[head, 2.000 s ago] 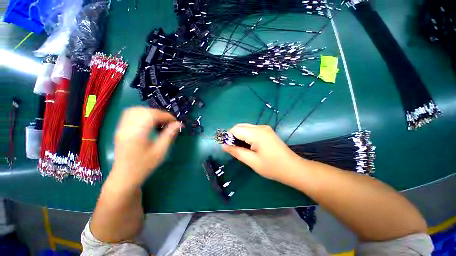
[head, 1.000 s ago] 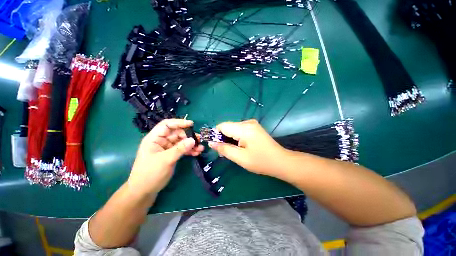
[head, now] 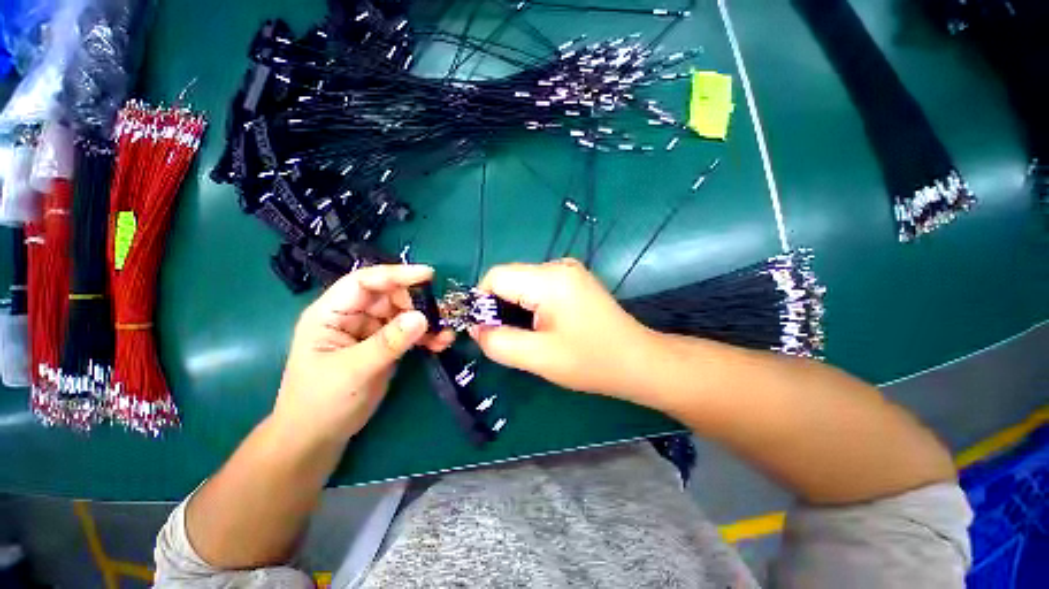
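My left hand [head: 359,334] holds a small black connector housing [head: 425,305] between thumb and fingers. My right hand [head: 558,322] grips one end of a bundle of black wires [head: 713,308]; the silvery tips at that end [head: 469,308] face the housing, right up close to it. Whether a tip is inside the housing cannot be told. The bundle runs right under my right hand and forearm to its other silvery end. A dark strip-like housing piece with pale tips [head: 466,397] lies below my hands.
Part-assembled harnesses [head: 460,104] lie tangled behind my hands, beside a yellow-green label [head: 710,105]. Red wire bundles [head: 150,265] and a clear plastic bag [head: 98,58] are at left. Another black wire bundle [head: 886,115] lies back right. The table's front edge [head: 541,458] is near my body.
My left hand, empty-looking and blurred two seconds ago near the housing heap, came right to the wire tips and now holds a housing. The view has shifted, moving the table things left and up.
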